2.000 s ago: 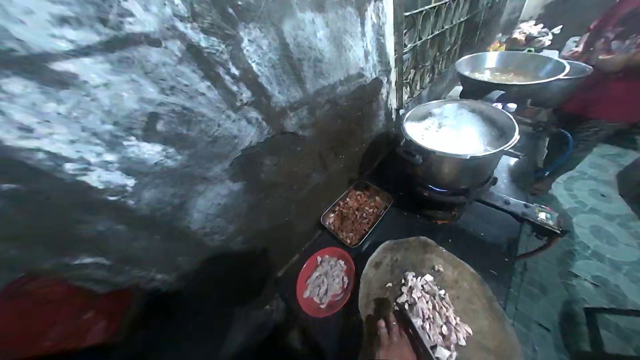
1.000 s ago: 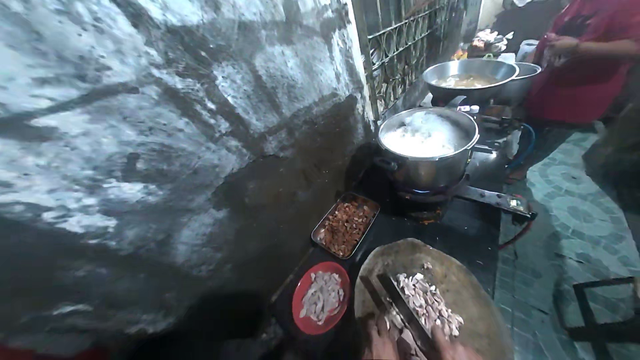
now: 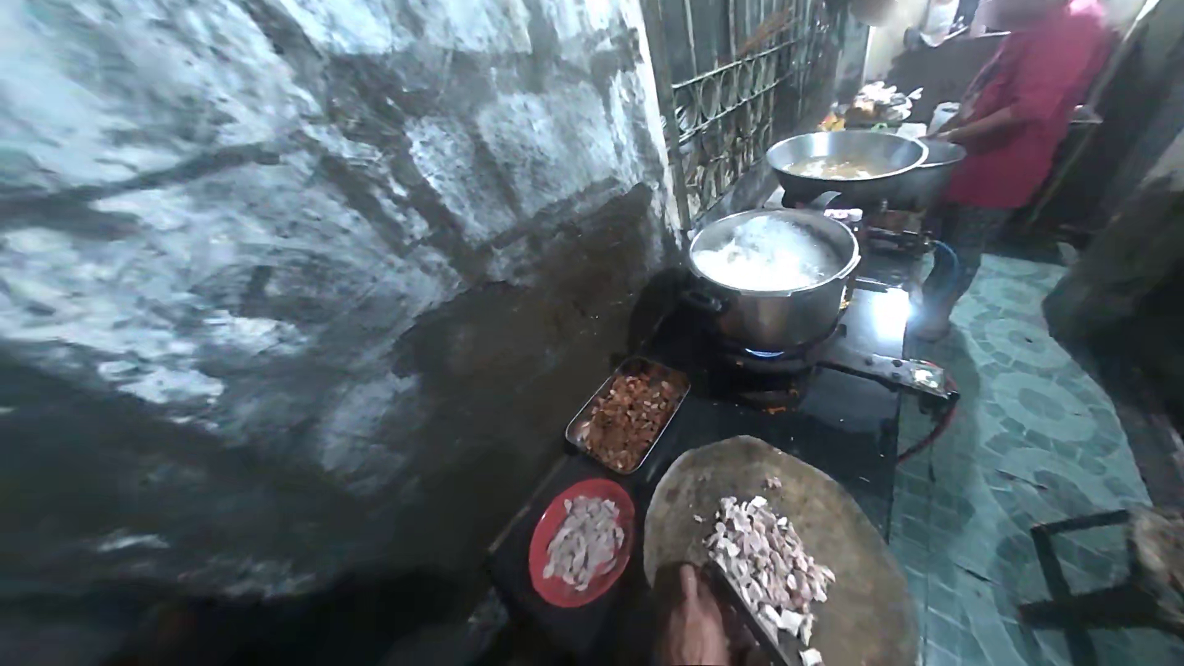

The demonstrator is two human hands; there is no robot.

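My left hand (image 3: 696, 624) is at the bottom edge, partly cut off, close against the left side of a dark knife blade (image 3: 747, 612). Its grip cannot be made out. The blade slants along the left edge of a heap of chopped pale meat (image 3: 768, 560) on a round wooden chopping board (image 3: 856, 546). My right hand is out of view. Left of the board, a red plate (image 3: 539, 564) holds pale strips, perhaps meat (image 3: 585, 541). Behind it, a rectangular metal tray (image 3: 575, 421) holds reddish-brown chopped pieces (image 3: 631, 416).
A steaming metal pot (image 3: 782, 314) sits over a blue flame on a gas burner (image 3: 777, 361). Farther back stands a wide metal pan (image 3: 846, 183) with liquid. A person in a red top (image 3: 1027, 120) stands beside it. A rough wall (image 3: 518, 324) borders the left; a dark metal frame (image 3: 1045, 555) stands right.
One second ago both hands showed over the board; now only one does. The heap lies uncovered to the right of the blade.
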